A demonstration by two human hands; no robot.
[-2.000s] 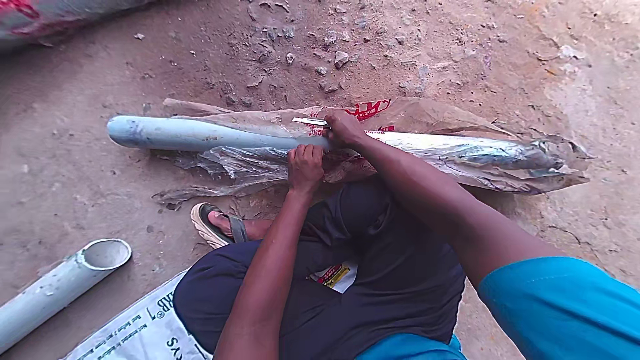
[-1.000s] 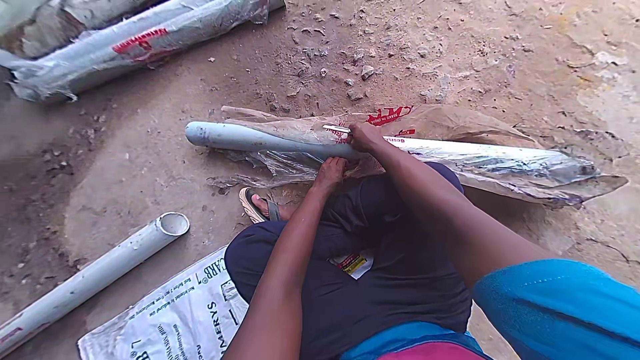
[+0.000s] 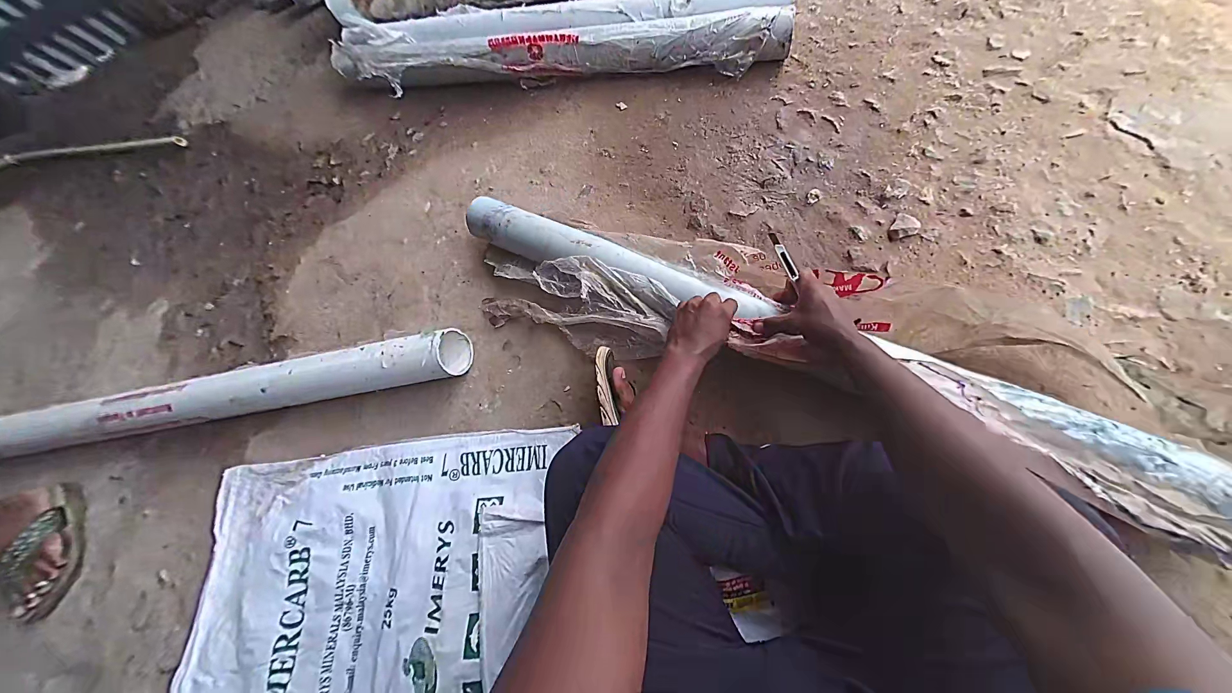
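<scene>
A pale blue-grey plastic pipe lies slantwise on the ground before me, its left end bare. Torn clear plastic wrapping with red print spreads around and beneath its middle and right part. My left hand is closed on the wrapping at the near side of the pipe. Just right of it, my right hand grips a small blade tool, perhaps a utility knife, which points up and away, while the fingers touch the pipe and wrapping.
Another pipe lies at the left, and wrapped pipes lie at the top. A printed white sack is under and beside my legs. Another person's sandalled foot is at the left edge. Small stones dot the ground at the upper right.
The view has swung left. The tool in my right hand pointed left across the pipe before and now points up and away. Another person's foot has come into view.
</scene>
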